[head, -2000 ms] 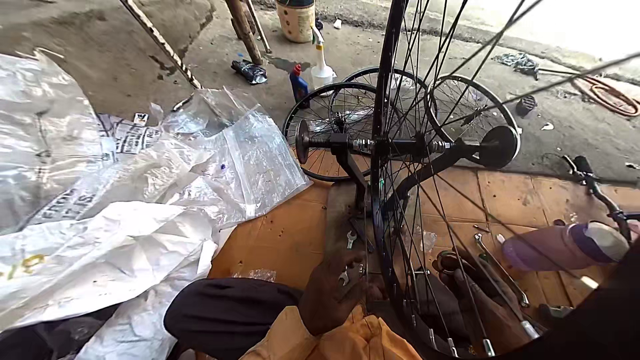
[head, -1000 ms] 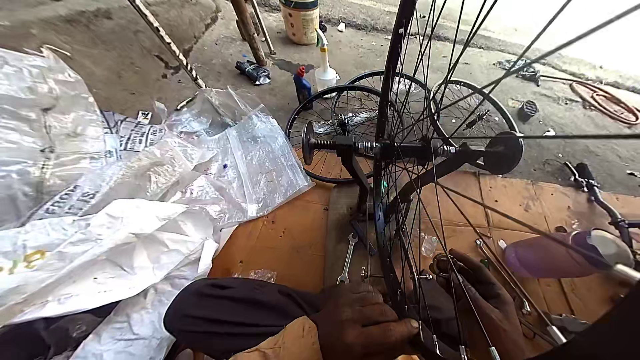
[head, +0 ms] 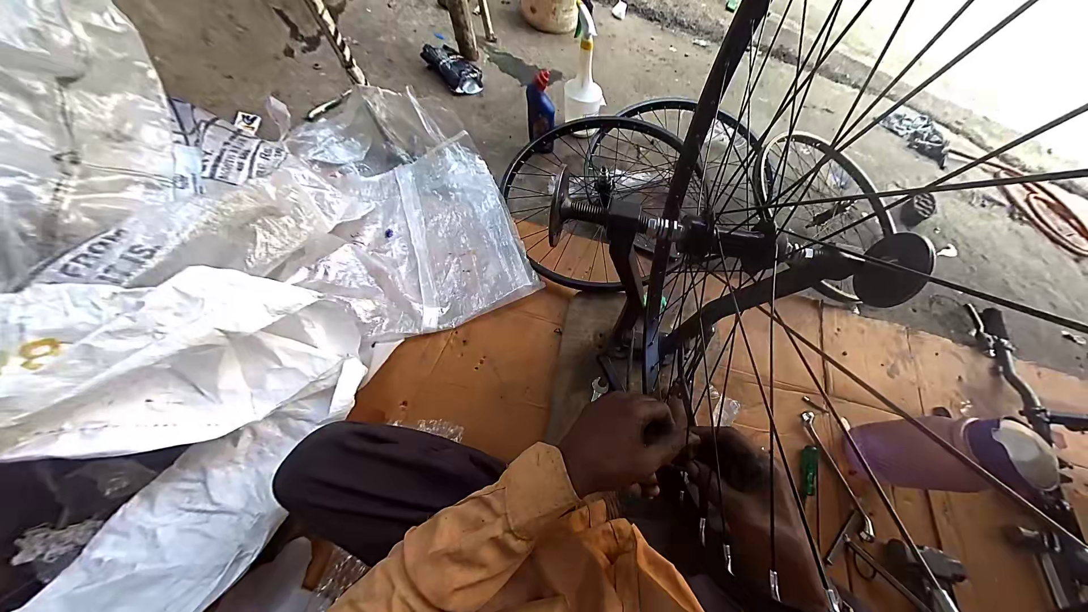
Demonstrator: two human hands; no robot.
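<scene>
A black spoked bicycle wheel stands upright in a metal truing stand, its hub and axle held between the stand's arms. My left hand is at the lower rim, fingers curled in against its left side. Among the spokes on the rim's other side is my right hand, its fingertips close to those of the left. Whether either hand pinches a spoke, a nipple or the rim is hidden by the fingers. An open-end wrench lies just beyond the left hand.
Flattened cardboard covers the ground. Clear plastic bags and a white sack spread at left. Behind lie several wheels, a spray bottle and a blue bottle. At right are a green-handled screwdriver, a wrench and a purple bottle.
My left hand has risen from below the wrench to the lower rim, its fingers now near the right hand. The wheel stays in the stand.
</scene>
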